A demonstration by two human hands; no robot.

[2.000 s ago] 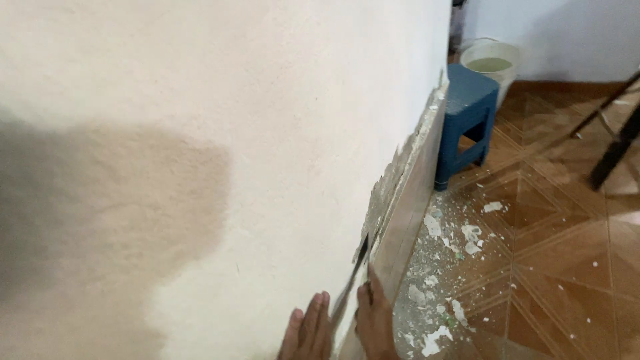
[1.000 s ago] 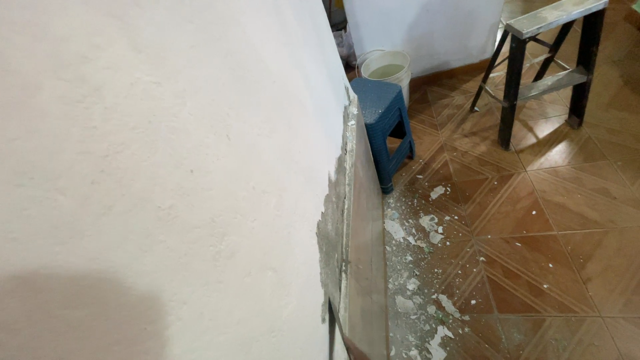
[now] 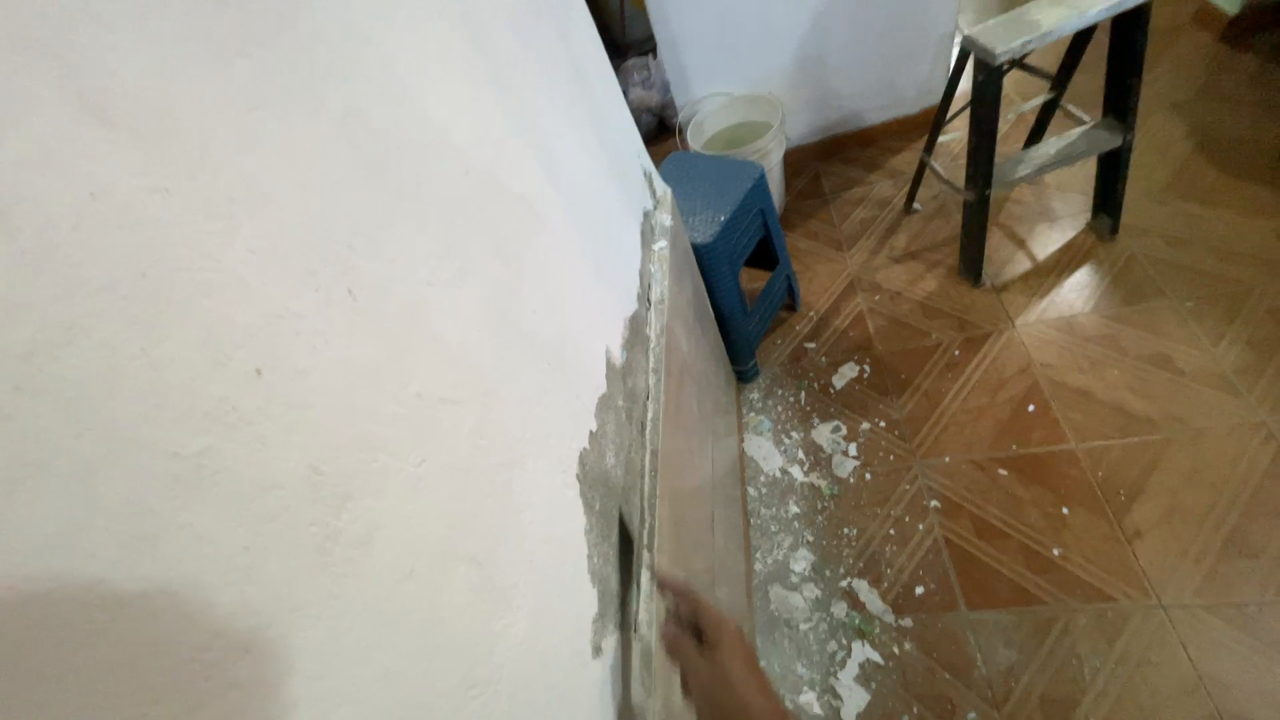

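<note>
My right hand (image 3: pixel 715 655), blurred, is at the bottom beside the tiled skirting (image 3: pixel 700 450) of the white wall (image 3: pixel 350 350). Its fingers point up and left towards the skirting's top edge. Just left of it, a thin dark blade (image 3: pixel 626 570), seen nearly edge-on, lies against a strip of bare grey plaster (image 3: pixel 610 480) where the paint is gone. The blade's lower end runs out of the frame, and whether my right hand grips this tool cannot be told. My left hand is out of view.
A blue plastic stool (image 3: pixel 725 240) stands against the skirting's far end, with a white bucket (image 3: pixel 740 135) of liquid behind it. Paint flakes (image 3: pixel 790 600) litter the brown tiled floor (image 3: pixel 1050 520). A black-legged step stool (image 3: pixel 1040 110) stands at upper right.
Two seconds ago both hands showed at the bottom; neither showed one second ago. My right hand is back in view, while my left is not. The view has shifted, showing more floor.
</note>
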